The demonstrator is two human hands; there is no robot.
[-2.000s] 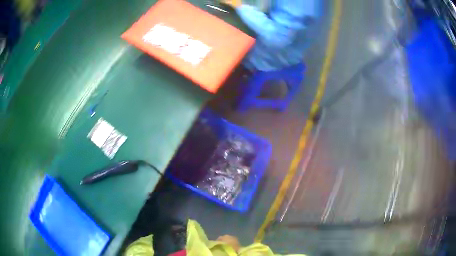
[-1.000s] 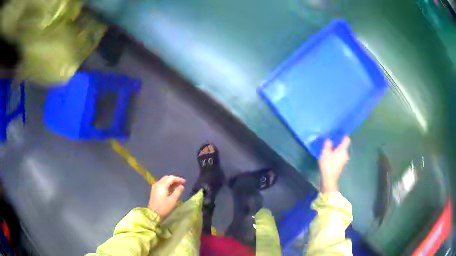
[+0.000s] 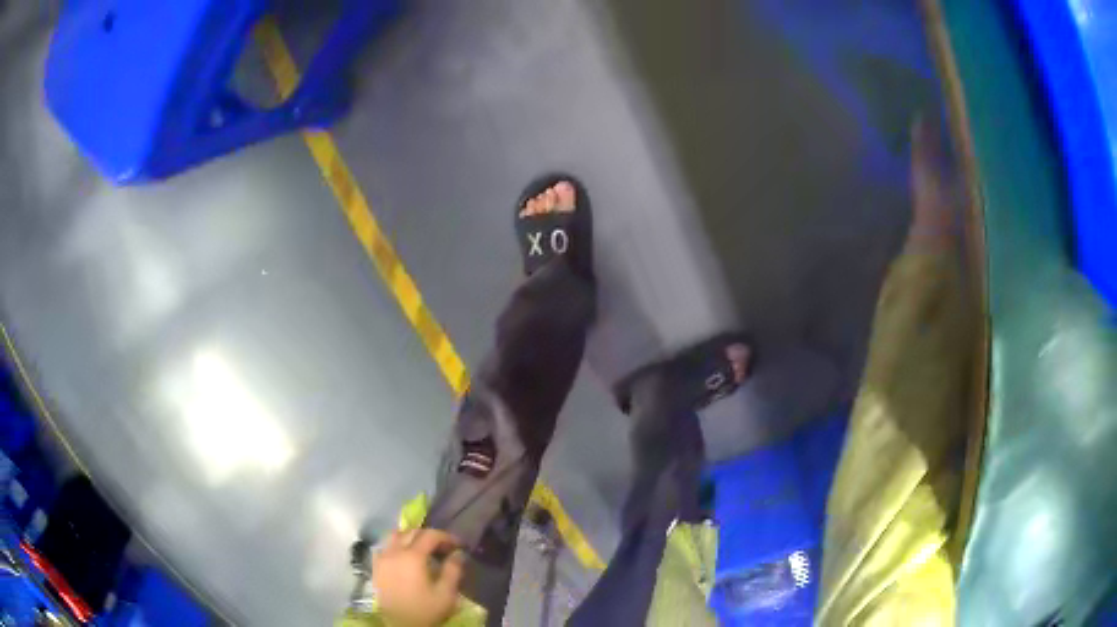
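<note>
My left hand (image 3: 419,578) is low in the view over my dark trouser leg, its fingers loosely curled, with nothing visible in it. My right hand (image 3: 936,190) is blurred and dim, reaching down beside the bench edge at the upper right, below the green top. A blurred blue object (image 3: 845,61) lies in the shade near its fingertips; I cannot tell whether the hand touches or holds it. A blue tray (image 3: 1084,110) shows in part on the green bench top (image 3: 1041,453) at the right edge.
A blue plastic stool (image 3: 153,92) stands at the upper left over the yellow floor line (image 3: 392,270). A blue crate (image 3: 762,514) with clear plastic inside is at the lower right, beside my feet in black sandals. Blurred blue and red items crowd the lower left corner.
The view has swung down to the floor. My right hand has left the blue tray and moved below the bench edge. My left hand remains low near my leg.
</note>
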